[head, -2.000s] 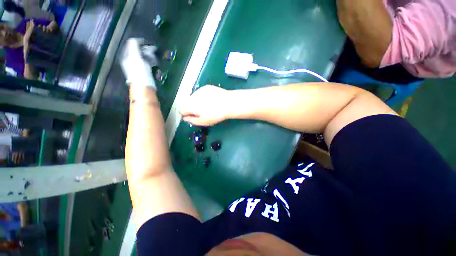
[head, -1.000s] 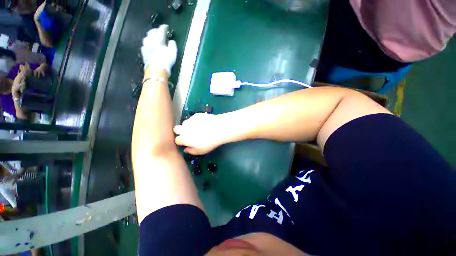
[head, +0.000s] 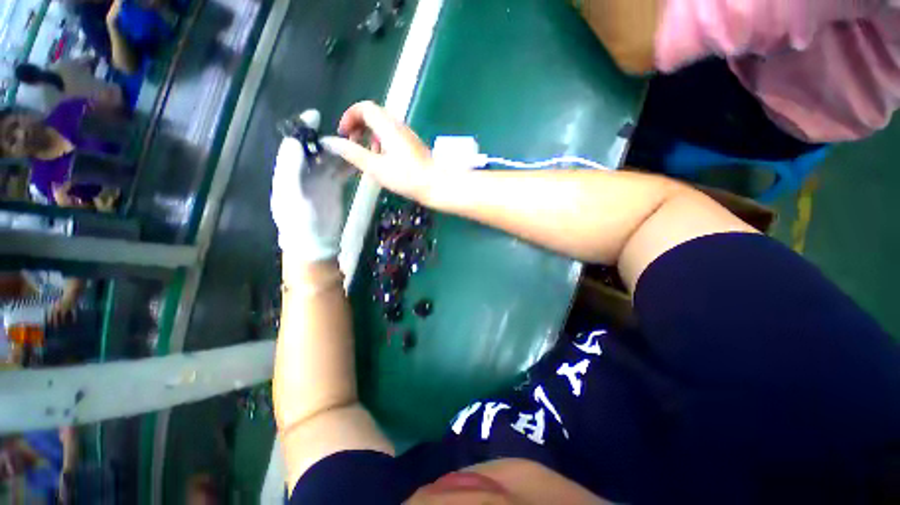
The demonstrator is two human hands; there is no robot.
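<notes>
My left hand, in a white glove, holds a small dark unit with clear or silvery patches over the conveyor. My bare right hand is beside it, its fingers bent and fingertips at the unit's near side; whether they pinch a small part is hidden and blurred. A heap of dark wired components with shiny spots and thin reddish strands lies on the green bench top, below my right hand. A few loose ones lie nearer my body.
A white square adapter with a white cable lies behind my right wrist. A white rail divides bench from conveyor, which carries more units. An open cardboard box is below the bench edge. A pink-sleeved person sits right; others sit across.
My gloved hand has come back nearer and now holds a unit. My bare hand has risen from the component heap to meet it, uncovering the heap.
</notes>
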